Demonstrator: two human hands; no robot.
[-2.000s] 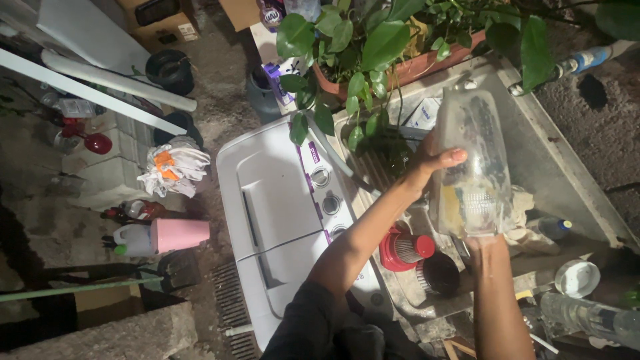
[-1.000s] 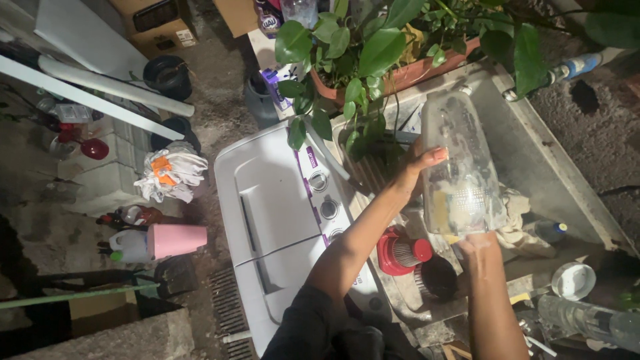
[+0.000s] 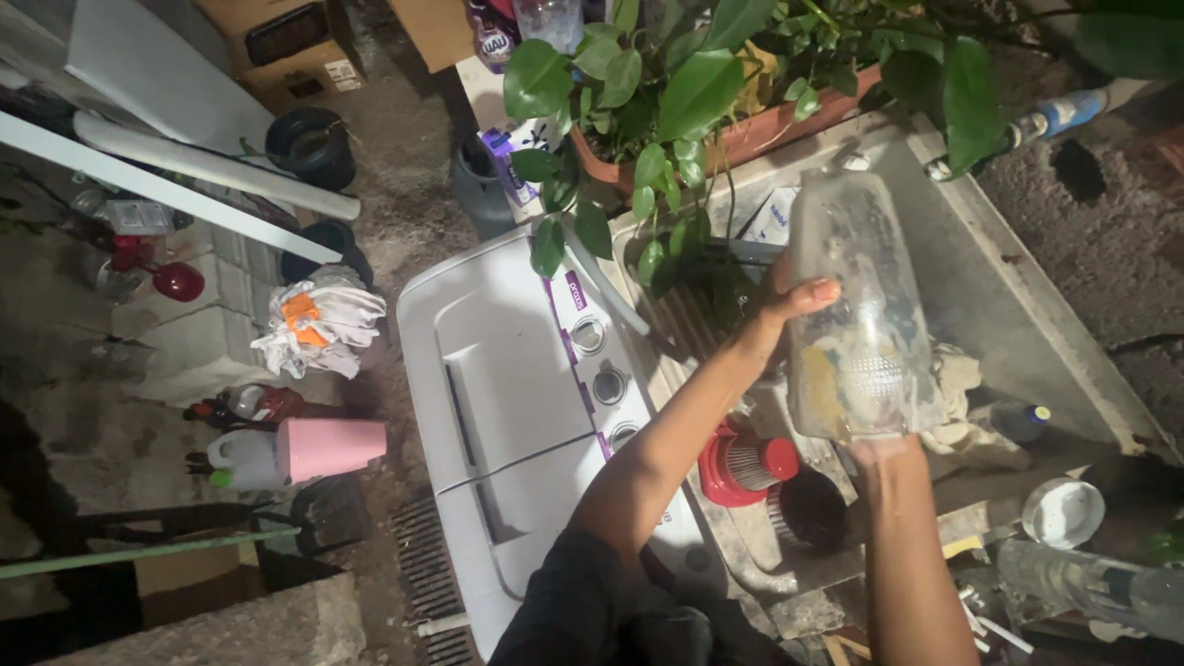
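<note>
A translucent plastic container (image 3: pixel 856 277), wet or soapy inside, is held over the concrete laundry sink (image 3: pixel 1027 287). My left hand (image 3: pixel 803 298) grips its left side, the thumb on the outer wall. My right hand (image 3: pixel 879 449) reaches into its lower end and is mostly hidden; something yellow and pale shows through the wall near it, perhaps a sponge. Below the container stand a red plastic part with a ribbed filter (image 3: pixel 754 464) and a dark round brush-like part (image 3: pixel 809 511). A pale cloth (image 3: pixel 971 416) lies in the sink behind the container.
A white twin-tub washing machine (image 3: pixel 518 370) stands at the left of the sink. A planter of leafy plants (image 3: pixel 731 153) overhangs the sink's back. A dark bottle (image 3: pixel 1017 418), a white round tub (image 3: pixel 1064 513) and a clear bottle (image 3: pixel 1091 578) are at the right. A pink bucket (image 3: pixel 331 450) is far left.
The container has tilted and shifted slightly between the frames, while my left hand keeps its hold on the side and my right hand stays at the lower end.
</note>
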